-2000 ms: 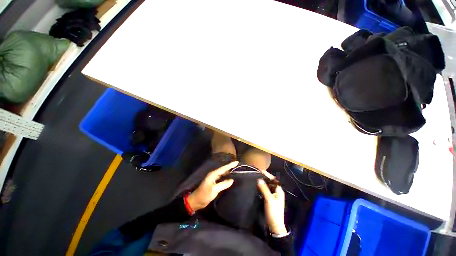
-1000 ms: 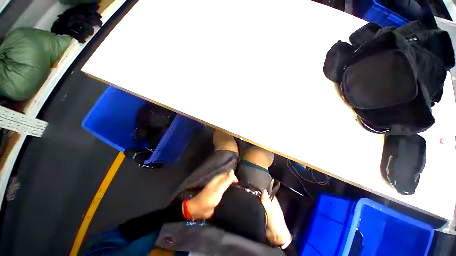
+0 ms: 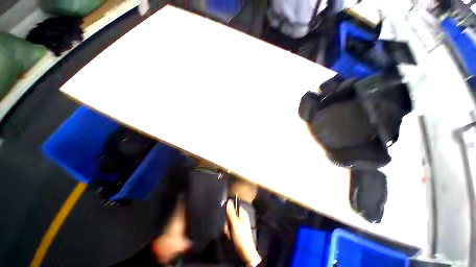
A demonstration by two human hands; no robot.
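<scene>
A black pouch [image 3: 206, 206] is held up below the table's near edge, in front of my lap. My left hand [image 3: 173, 239] is blurred and grips the pouch along its left side. My right hand [image 3: 240, 229] is at the pouch's right side with a thin tool [image 3: 237, 202] with a bright shaft pointing up from the fingers. Whether the right fingers also touch the pouch cannot be told.
A white table [image 3: 209, 88] spans the view. A black pouch pile [image 3: 349, 125] and a single pouch [image 3: 368, 194] lie at its right. Blue bins stand below left [image 3: 78, 143], below right [image 3: 365, 253] and beyond the table [image 3: 347, 65]. Green bundles [image 3: 15, 62] are far left.
The pouch has been raised and turned more upright, further left in view. My left hand has moved down and left with it. The head view has shifted, showing more beyond the table.
</scene>
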